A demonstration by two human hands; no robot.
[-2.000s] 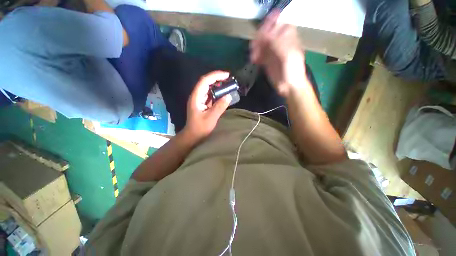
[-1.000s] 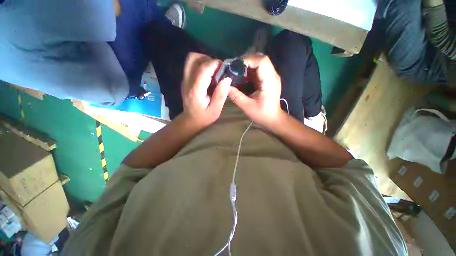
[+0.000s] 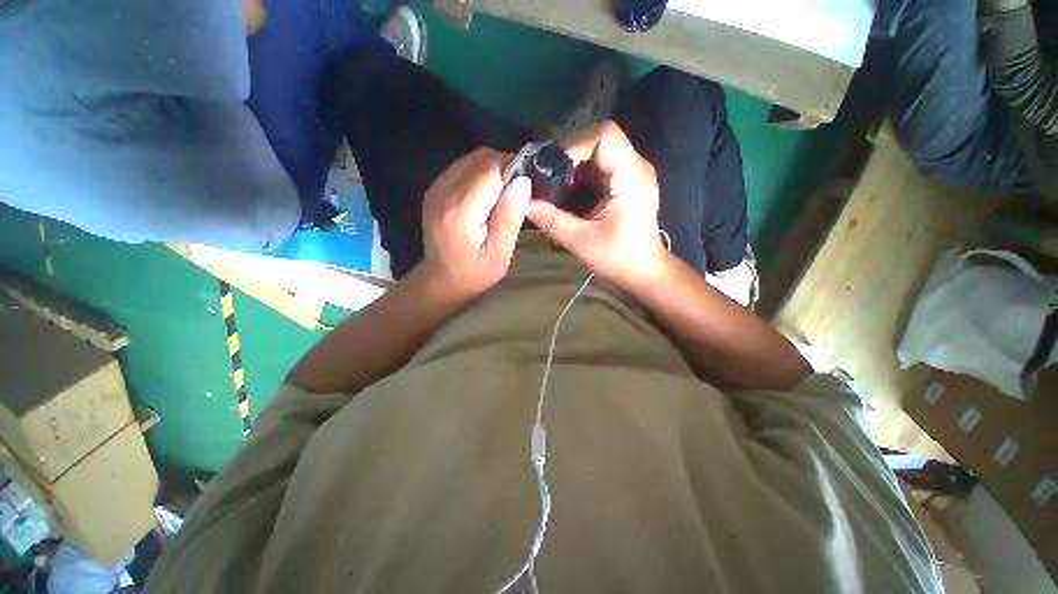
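Note:
A short black cylindrical housing [image 3: 550,169] is held over my lap, its dark round end facing up. A little red shows at its right side. A thin greyish clear edge shows at its left, between the fingers; I cannot tell what it is. My left hand [image 3: 473,218] pinches at the left side of the housing with thumb and fingers. My right hand [image 3: 608,200] wraps around its right side. The lower part of the housing is hidden by the fingers.
The white-topped table with its wooden edge [image 3: 696,67] is ahead, with a black coiled item [image 3: 640,13] on it. A seated person's leg [image 3: 128,139] is at left, another person's [image 3: 954,110] at right. A white bag [image 3: 980,319] and cartons [image 3: 87,464] stand at the sides.
My right hand has come back from the table to the housing, and both hands now hold it. The housing has turned from lying sideways to end up. Over the last second the hands moved little.

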